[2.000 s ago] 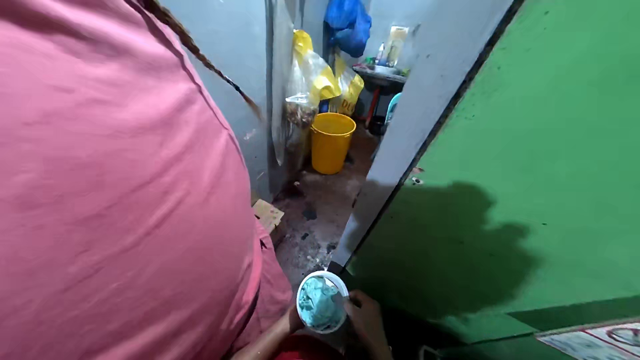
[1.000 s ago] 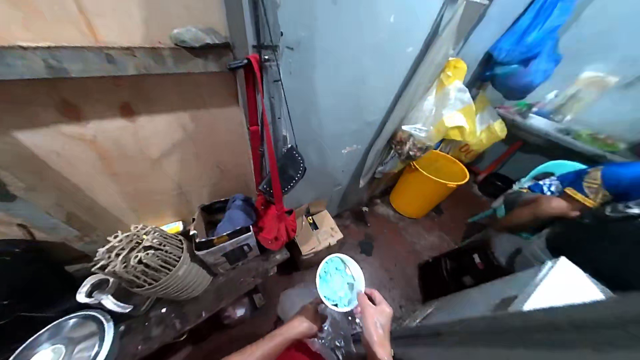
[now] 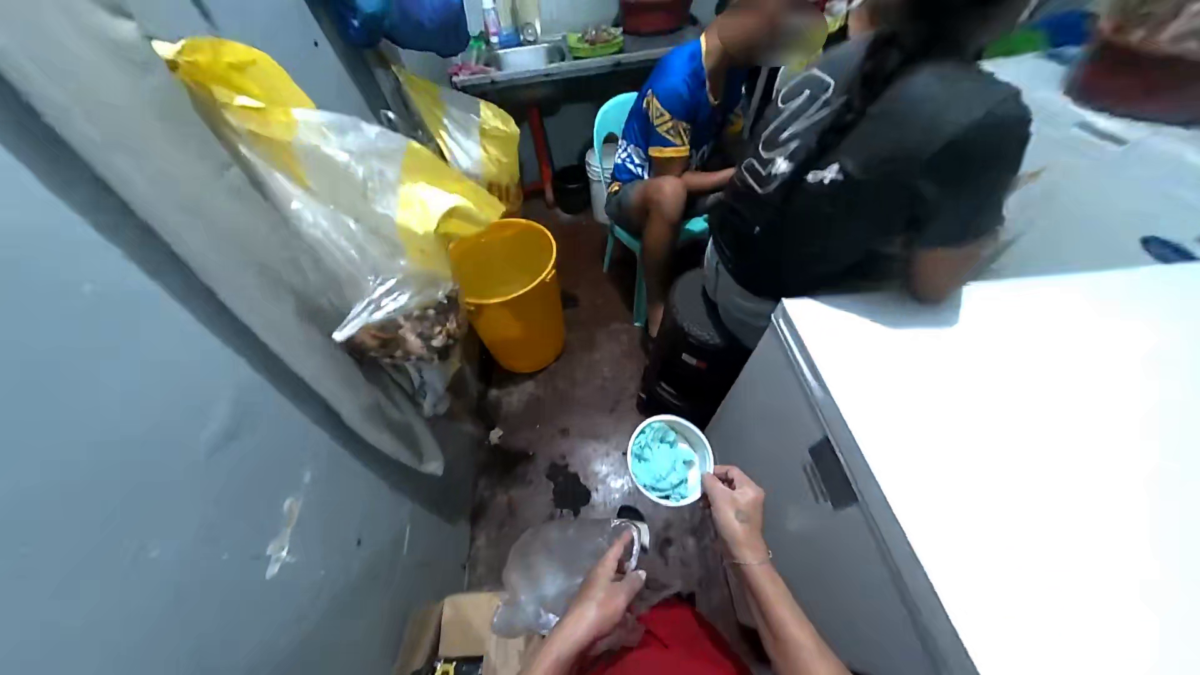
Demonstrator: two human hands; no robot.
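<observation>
In the head view, my right hand [image 3: 736, 506] grips the rim of a round white tub [image 3: 709, 449] at the lower centre. Thick turquoise paste [image 3: 662, 461] lies inside the tub. My left hand [image 3: 605, 592] is lower and to the left, holding a clear plastic bag [image 3: 553, 567] near its opening. The bag hangs to the left of my fingers, apart from the tub; what it contains cannot be told.
A yellow bucket [image 3: 516, 319] stands ahead beside hanging plastic bags [image 3: 347, 178]. A white-topped chest [image 3: 1050, 403] borders the right. A person in black [image 3: 872, 187] leans there; another in blue [image 3: 675, 117] sits behind. A cardboard box [image 3: 469, 623] lies lower left.
The view has swung and moved along the passage, past the pink-clothed person seen first. The tub remains in my right hand. The bag near my left hand now shows more clearly.
</observation>
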